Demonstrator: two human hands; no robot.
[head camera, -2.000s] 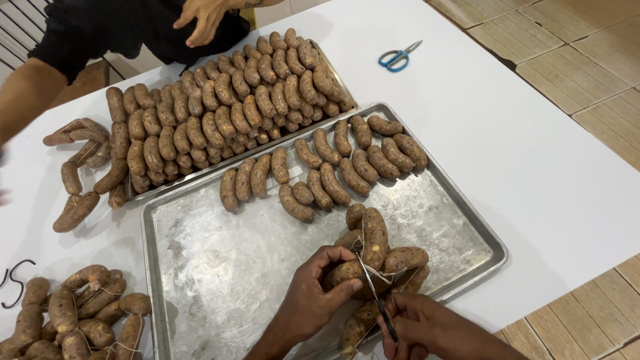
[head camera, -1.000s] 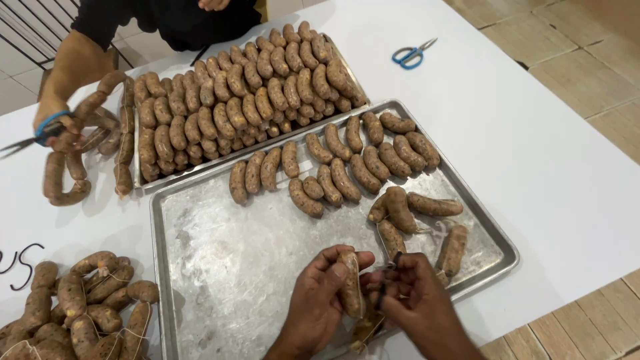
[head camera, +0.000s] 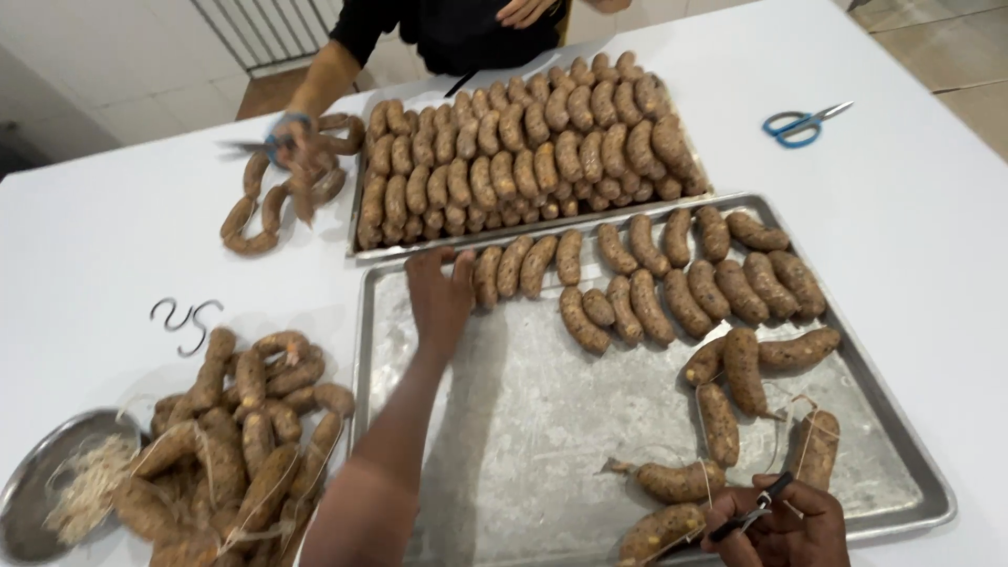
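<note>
My left hand (head camera: 439, 303) is at the left end of the upper row of cut sausages (head camera: 513, 266) on the metal tray (head camera: 520, 409); its fingers touch the end sausage, and whether they grip it is hidden. Low on the right, my right hand (head camera: 776, 524) holds a small cutting tool with black handles (head camera: 750, 518), its blades partly hidden. Beside that hand lie sausages still joined by string (head camera: 718, 425), one of them upright (head camera: 819, 453) just above the fingers. A second short row of loose sausages (head camera: 693, 303) lies below the first.
Behind stands a tray heaped with sausages (head camera: 504, 157). Across the table, another person's hand (head camera: 303, 153) holds blue-handled scissors over linked sausages (head camera: 250, 236). Blue scissors (head camera: 799, 126) lie at right. At left are black S-hooks (head camera: 189, 319), a sausage pile (head camera: 252, 441) and a metal bowl of string scraps (head camera: 87, 480).
My left hand has moved from beside my right hand, where it held a sausage, up to the left end of the upper row. The linked sausages near my right hand lie rearranged.
</note>
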